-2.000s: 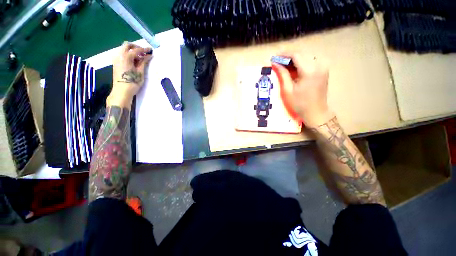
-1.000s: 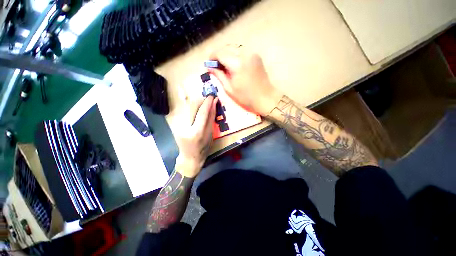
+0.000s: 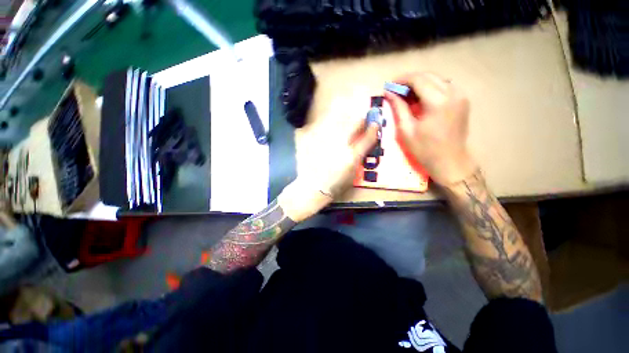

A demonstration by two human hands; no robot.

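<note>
A pale and red-orange flat fixture (image 3: 398, 178) lies on the cardboard near the bench edge. A narrow black part (image 3: 377, 148) lies down its middle. My left hand (image 3: 334, 162) comes over the fixture's left side with its fingertips at the part's upper half, partly covering it. Whether the fingers grip the part or only rest on it cannot be told. My right hand (image 3: 438, 124) is at the fixture's upper right and holds a short white-silver tool (image 3: 396, 89) between thumb and fingers. The tool is above the fixture's far end.
Black parts (image 3: 298, 89) lie left of the fixture. Dense black rows (image 3: 414, 17) stand at the back. A white sheet (image 3: 238, 165) with a black strip (image 3: 256, 123), striped sheets (image 3: 141, 138), loose black parts (image 3: 181, 141) and a parts carton (image 3: 86, 117) are further left.
My left hand came from the white sheet to the fixture by one second ago and stays there. My right hand still holds the tool. The view has swung since.
</note>
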